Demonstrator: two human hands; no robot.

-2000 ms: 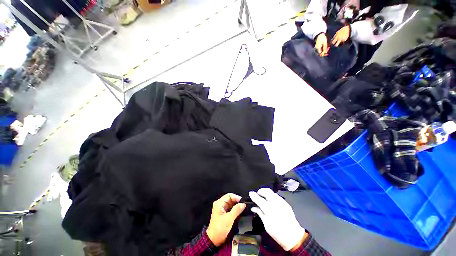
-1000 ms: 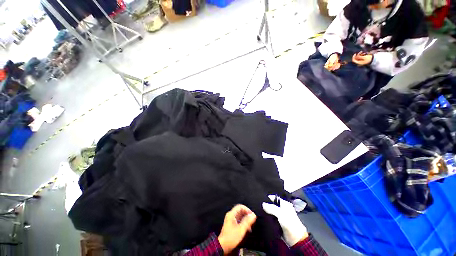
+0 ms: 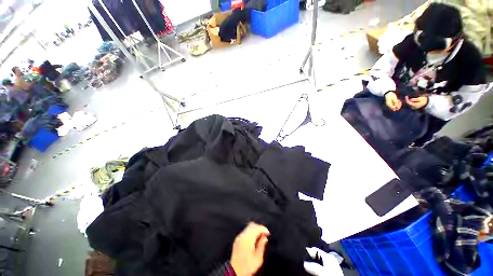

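A large heap of matte black garment (image 3: 205,188) covers the near part of the white table. My bare left hand (image 3: 250,250) is over the cloth at the bottom centre, fingers curled and a little blurred; whether it pinches cloth cannot be told. My right hand (image 3: 323,263), in a white glove, is at the heap's lower right and is cut off by the bottom edge. A small dark shape shows at its fingers, too unclear to name. Square-edged black cloth (image 3: 294,171) lies on the heap's table side.
A smartphone (image 3: 388,197) lies near the table's right edge, and a thin hanger (image 3: 294,121) behind the heap. A blue crate (image 3: 389,249) with plaid garments (image 3: 457,229) stands at the right. Another person (image 3: 427,70) handles dark cloth beyond the table. A metal rack (image 3: 243,97) stands behind.
The view has tilted up, so the table and heap sit lower. My hands, together at first, have moved apart; the gloved right hand is now partly out of the picture.
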